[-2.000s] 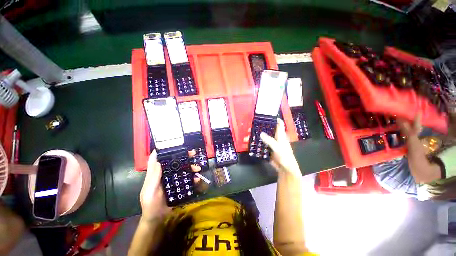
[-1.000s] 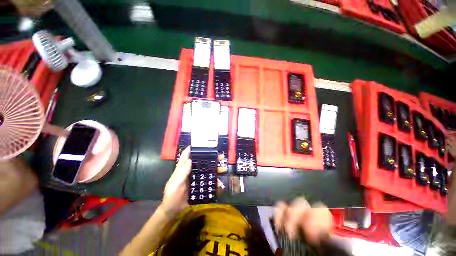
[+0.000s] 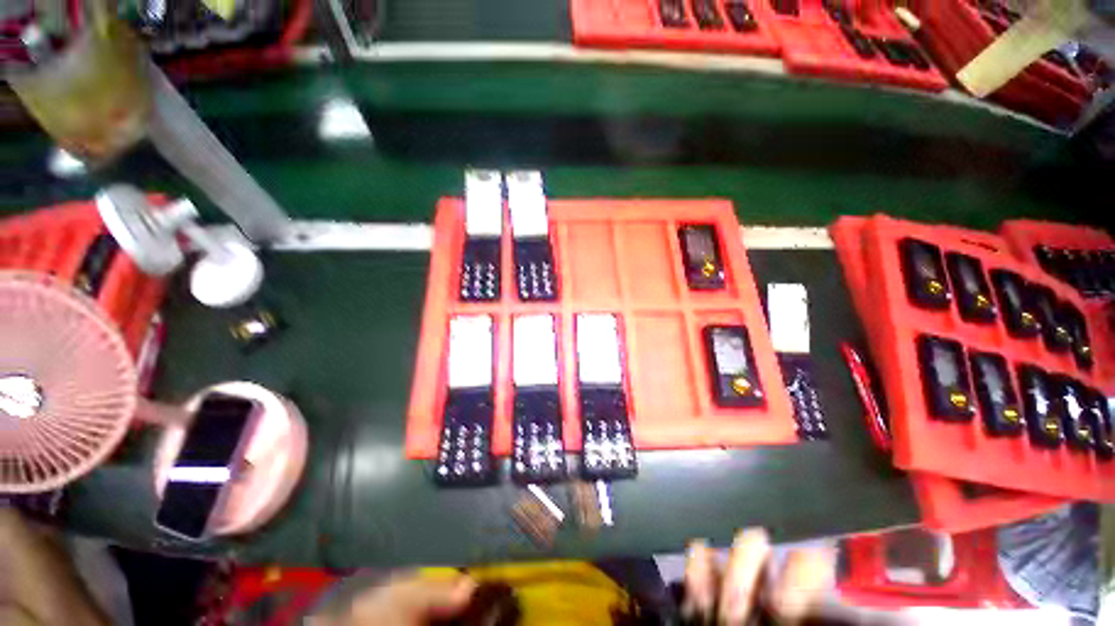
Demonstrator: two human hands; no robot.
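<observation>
A red tray (image 3: 587,210) lies in front of me. Two open flip phones (image 3: 533,235) with lit screens stand in its back row, and three open flip phones (image 3: 534,397) in its front row. Two closed flip phones (image 3: 734,366) lie in its right column. Another open flip phone (image 3: 797,360) lies just right of the tray. My left hand (image 3: 404,598) is blurred and cut off at the bottom edge. My right hand (image 3: 756,580) is also low and blurred, its fingertips showing. Whether either hand holds anything cannot be told.
Stacked red trays with closed phones (image 3: 899,428) are at the right, with a red pen (image 3: 866,394) beside them. Small cards (image 3: 587,503) lie at the bench edge. At left are a pink fan (image 3: 55,379), a smartphone (image 3: 208,465) on its base and a white fan (image 3: 225,272).
Both hands have moved down to the bottom edge. The open phone that my left hand held over the tray is out of sight, and the front row is uncovered. The view has shifted.
</observation>
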